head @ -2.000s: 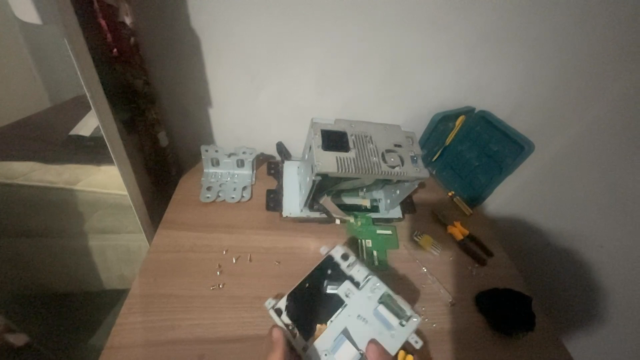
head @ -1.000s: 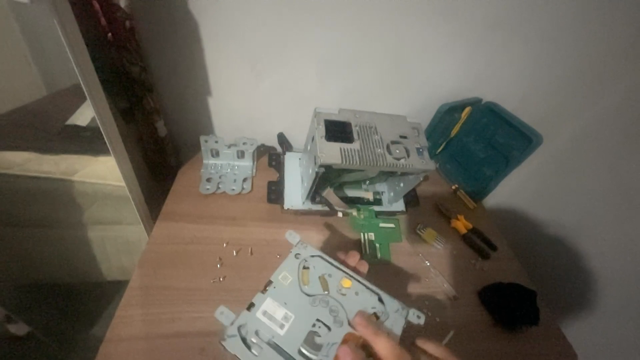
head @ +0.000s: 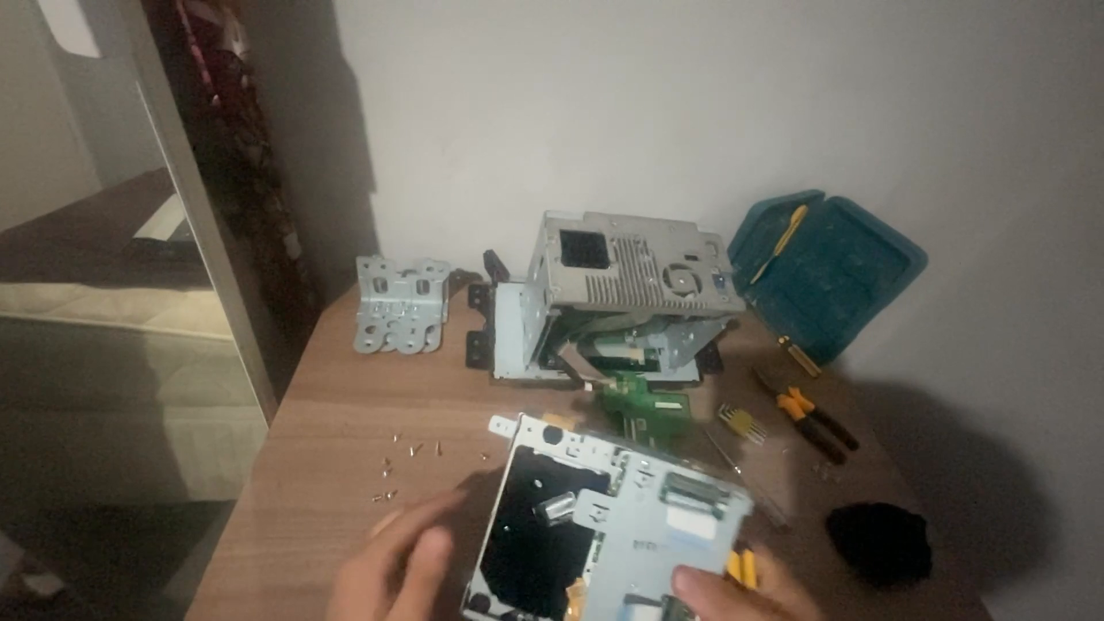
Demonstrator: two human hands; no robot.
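Observation:
My right hand (head: 733,591) grips a flat metal disc-drive mechanism (head: 642,543) by its lower right corner, thumb on the top plate. A black area and ribbon connectors show on the mechanism's face. A yellow handle (head: 743,565) shows beside that hand; whether the hand holds it, I cannot tell. My left hand (head: 401,556) is just left of the mechanism with fingers apart, holding nothing visible. Behind the mechanism, a green circuit board (head: 647,410) lies in front of an opened metal electronics housing (head: 634,267), with a ribbon cable (head: 582,364) between them.
Small screws (head: 414,450) lie at left, before a metal bracket (head: 403,306). On the right are orange-handled pliers (head: 806,414), a hex key set (head: 742,423), a thin clear rod (head: 750,483) and black cloth (head: 880,543). A teal case (head: 832,267) leans against the wall.
The mechanism has been turned over: one second ago its other face, with a label, showed; now the black area shows, as two seconds ago. My left hand is now apart from it.

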